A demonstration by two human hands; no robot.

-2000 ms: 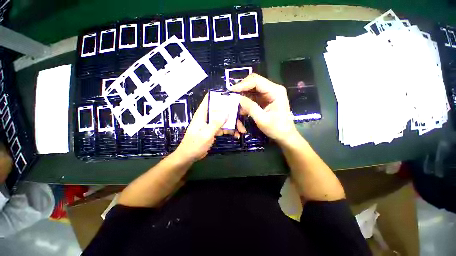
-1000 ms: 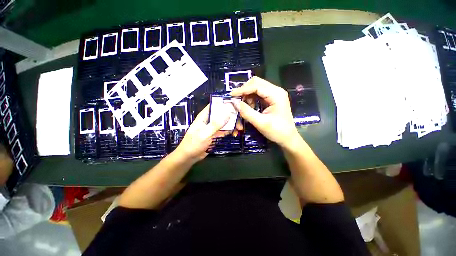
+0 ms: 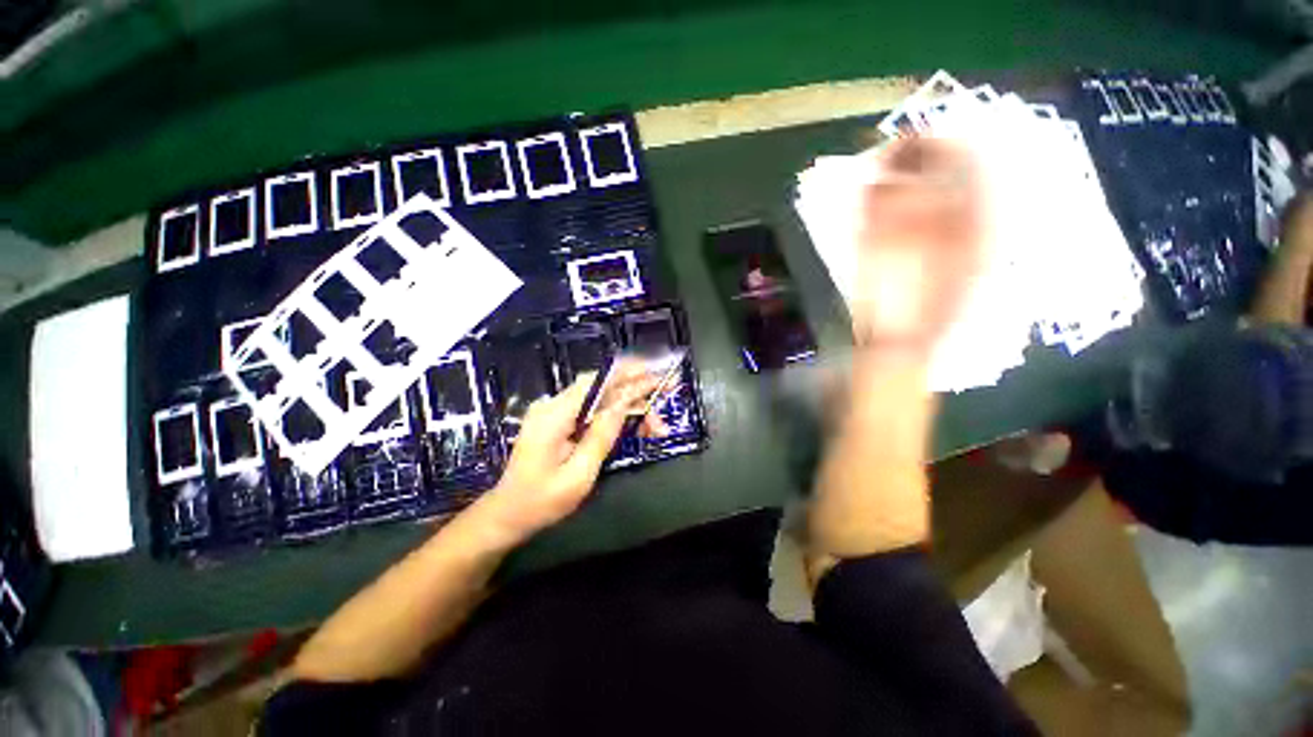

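Note:
My left hand (image 3: 555, 449) holds a small flat display module (image 3: 629, 389) by its edge, tilted, over the lower right of the black blister tray (image 3: 519, 310). My right hand (image 3: 922, 238) is blurred over the white sheet pile (image 3: 1037, 245); whether its fingers hold anything cannot be told. A die-cut adhesive sheet (image 3: 377, 334) with two rows of windows lies slantwise across the tray. White outlines show on the tray's top row, on several lower-left pockets and on one piece (image 3: 603, 278) at middle right.
A black slab like a smartphone (image 3: 759, 300) lies between tray and pile. A plain white sheet (image 3: 82, 425) lies left of the tray. Another black tray (image 3: 1181, 187) and a person's arm (image 3: 1282, 274) are at right. Brown cardboard (image 3: 1116, 605) is below the bench.
My right hand has left the module and moved right to the sheet pile. My left hand keeps the module, now tilted. The view has turned, so the bench appears slanted and shifted left.

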